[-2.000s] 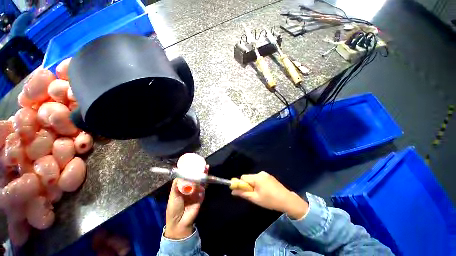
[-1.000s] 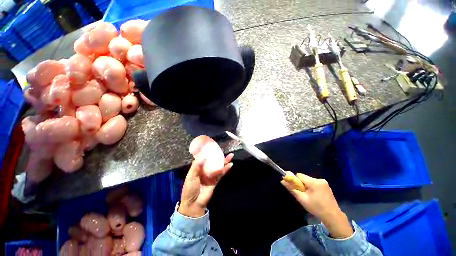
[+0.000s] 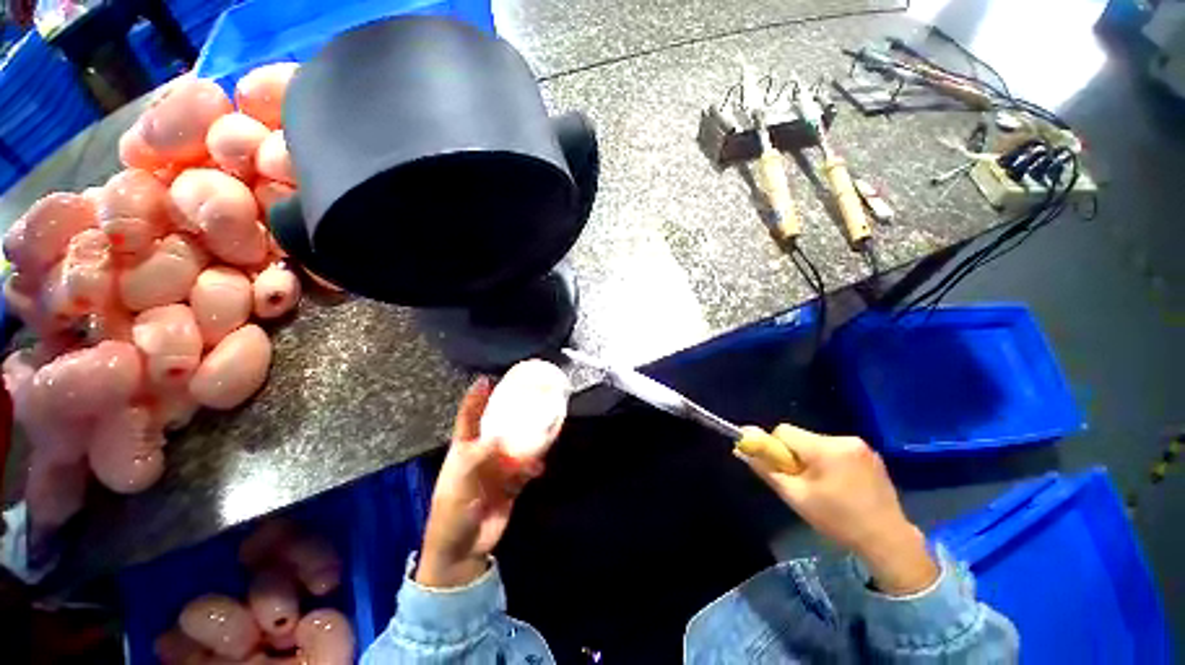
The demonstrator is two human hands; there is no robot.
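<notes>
My left hand (image 3: 471,500) holds a rounded pink moulded part (image 3: 525,409) upright near the bench's front edge, below the black round unit (image 3: 429,156). The part is brightly lit and looks almost white. My right hand (image 3: 838,487) grips the short yellow handle of a trimming tool (image 3: 676,400). Its long silvery blade points up and left, with the tip just right of the part. Whether the blade touches the part cannot be told.
A heap of pink parts (image 3: 163,279) lies on the speckled bench (image 3: 650,279) at left. A blue crate below (image 3: 390,539) holds more. Two spare irons (image 3: 812,182) rest on a dark stand; a power board (image 3: 1027,175) is right. Blue crates (image 3: 955,383) stand on the floor at right.
Two seconds ago the blade lay across the part and its red-rimmed opening showed. The blade now sits to the part's right, and the part is turned. The camera view has also shifted.
</notes>
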